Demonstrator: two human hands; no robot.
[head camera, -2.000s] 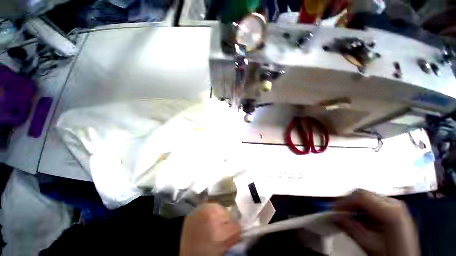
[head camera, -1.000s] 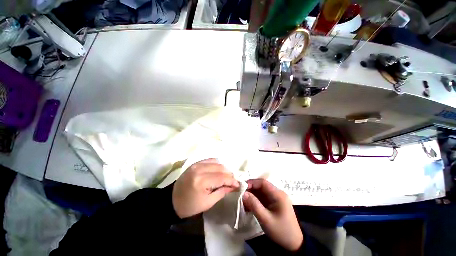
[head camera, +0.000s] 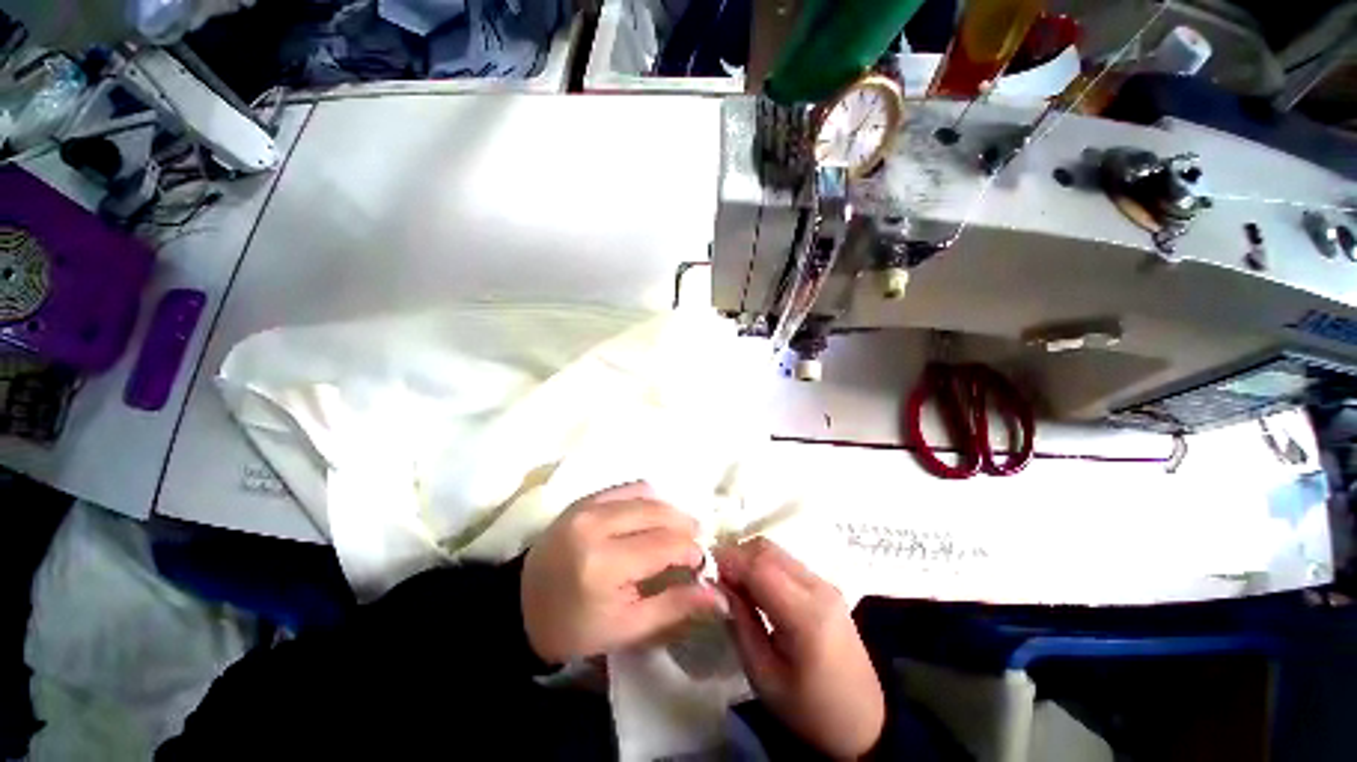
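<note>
A cream-white garment piece (head camera: 432, 402) lies bunched on the table left of and below the needle area. Its near part hangs over the table's front edge. My left hand (head camera: 613, 573) and my right hand (head camera: 796, 633) meet at that edge and pinch a small part of the cloth between the fingertips; the pinched part is mostly hidden. The presser foot and needle area (head camera: 807, 357) is above the hands, at the left end of the grey-white machine head (head camera: 1012, 253). The hands are not touching it.
Red-handled scissors (head camera: 970, 421) lie under the machine arm. A round-faced watch or gauge (head camera: 859, 127) is on the head, beside a green cylinder (head camera: 841, 45). A purple device (head camera: 75, 276) and a purple bar (head camera: 165, 349) are at far left. A blue-edged bin (head camera: 1131, 643) is below right.
Both hands came together at the cloth after being apart below the table edge. Since one second ago the fingers have shifted slightly and the narrow folded strip between them no longer hangs visibly.
</note>
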